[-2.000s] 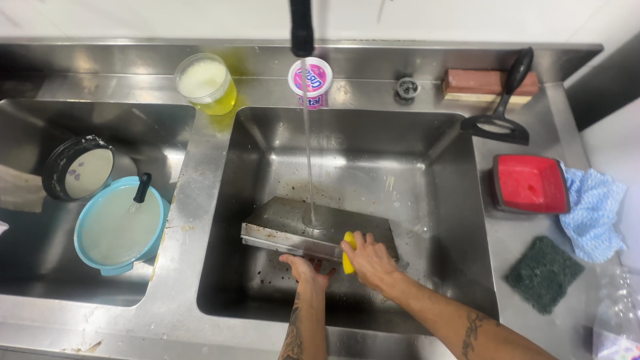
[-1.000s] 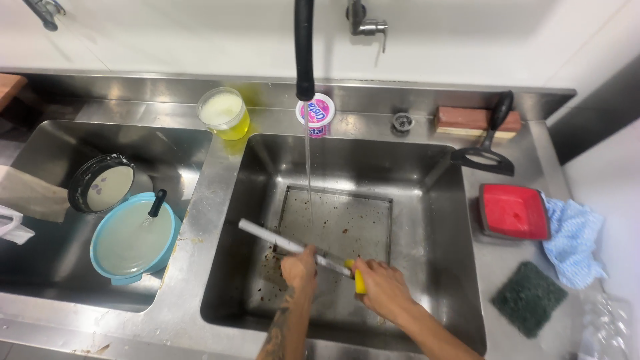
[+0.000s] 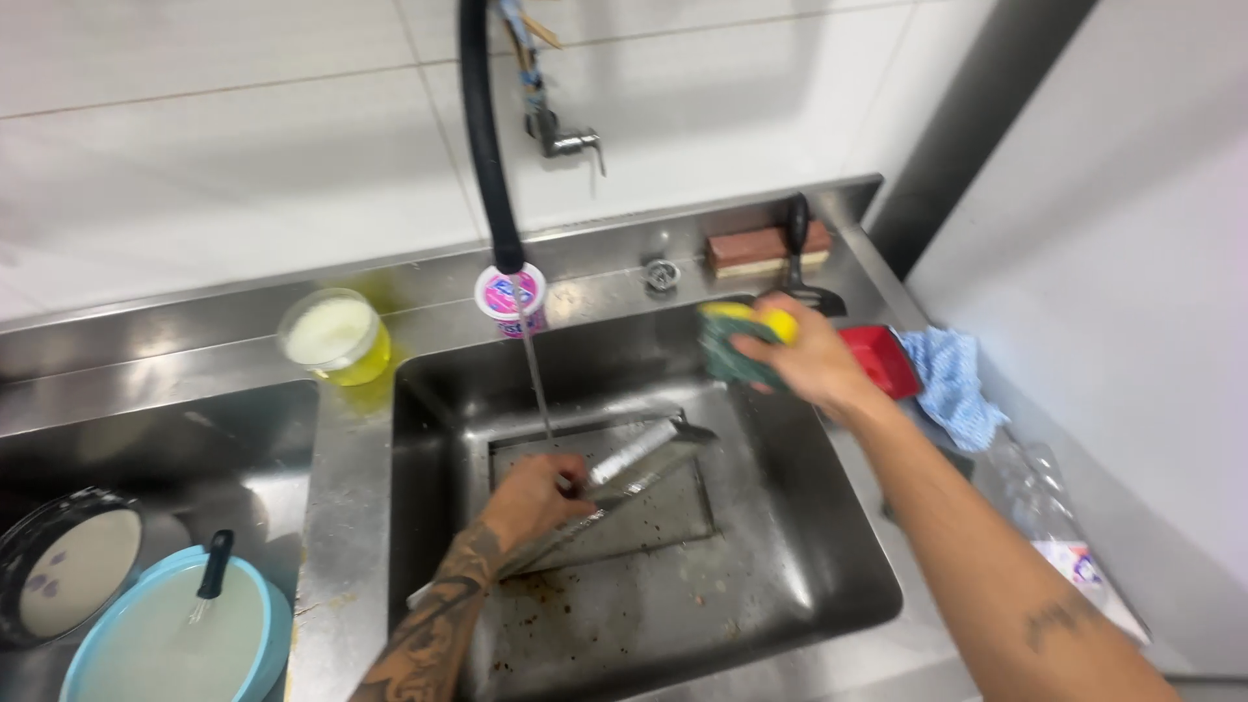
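Note:
My left hand (image 3: pixel 541 502) grips a flat metal tray (image 3: pixel 634 468) by its edge, tilted over the right sink basin. My right hand (image 3: pixel 795 356), raised above the basin's back right corner, holds a yellow and green scouring sponge (image 3: pixel 741 341). A thin stream of water falls from the black faucet hose (image 3: pixel 497 214) behind my left hand. On the floor of the steel basin (image 3: pixel 770 546) are a rectangular outline and scattered brown crumbs.
In the left basin stand a light blue tub (image 3: pixel 175 634) of cloudy liquid with a black-handled whisk and a dark round pan (image 3: pixel 73 575). Along the back ledge are a cup of yellow liquid (image 3: pixel 336 336), a pink-and-white tub (image 3: pixel 512 297) and a brick-like block (image 3: pixel 765 249). A red container (image 3: pixel 877 361) and blue cloth (image 3: pixel 951 385) lie right.
My right hand has moved up and right, away from the tray, with the sponge. The tray has been turned, its right end now pointing toward the back. The view has shifted.

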